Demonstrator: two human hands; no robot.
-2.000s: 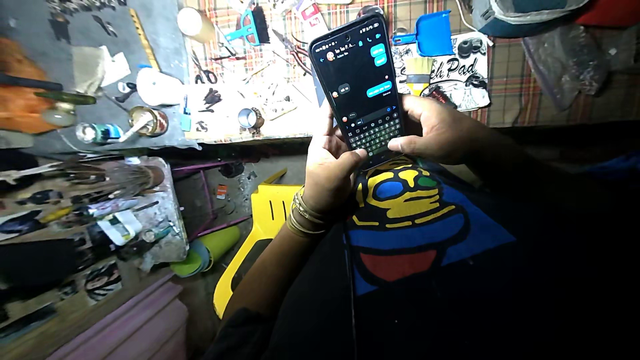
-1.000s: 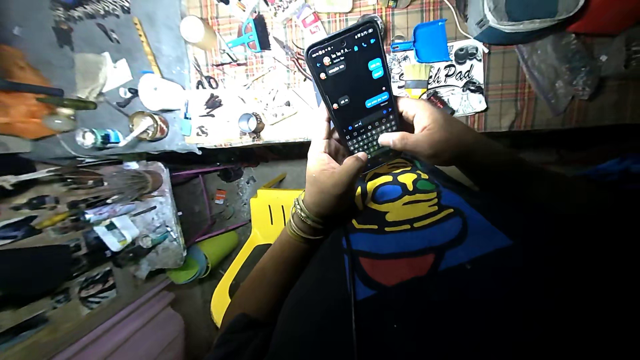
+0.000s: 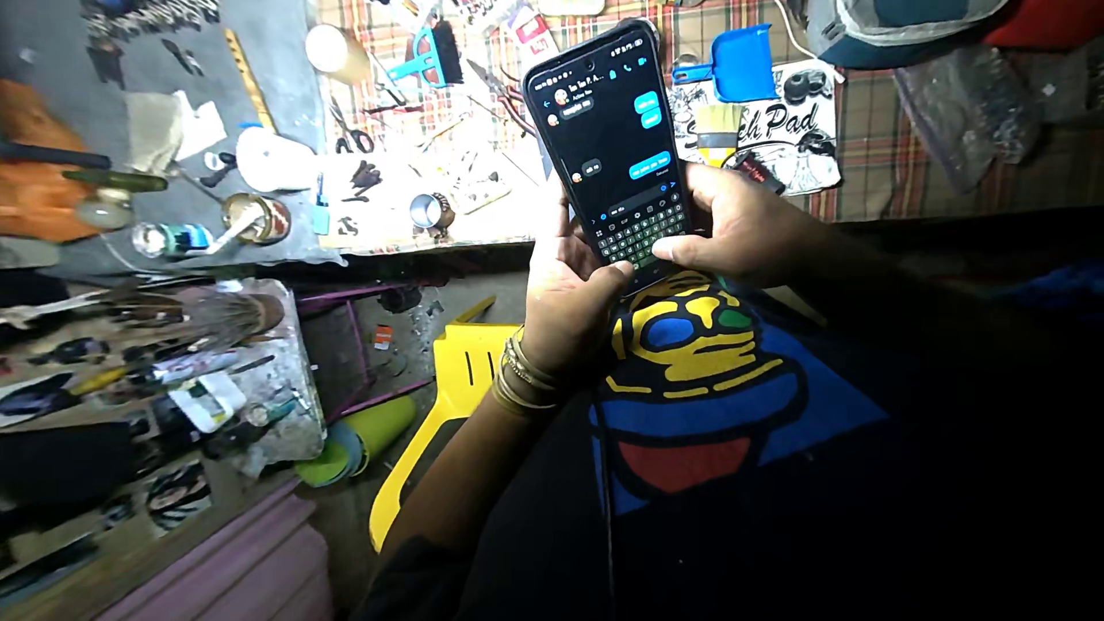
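A smartphone (image 3: 617,147) in a dark case stands tilted in both hands, its lit screen showing a chat with a keyboard at the bottom. My left hand (image 3: 573,293), with several bangles (image 3: 522,375) at the wrist, holds the phone's lower left side, thumb over the keyboard. The lower right side is held by my right hand (image 3: 742,228), whose thumb lies over the keys. Behind the phone, on the checked cloth (image 3: 888,121), are a flat paintbrush (image 3: 718,134), a blue dustpan (image 3: 743,62) and a printed sketch pad (image 3: 798,129).
Scissors (image 3: 352,136), a small blue brush (image 3: 427,59), a metal cup (image 3: 427,211) and an open jar (image 3: 259,217) stand or lie on the worktable. A yellow plastic chair (image 3: 466,366) is below its edge. At the left, a side table (image 3: 297,388) bears brushes and tubes. A bag (image 3: 906,30) sits at top right.
The thumbs have shifted slightly over the keyboard. Both hands keep hold of the phone. A metal cup hidden or unclear in the earliest frame shows on the table.
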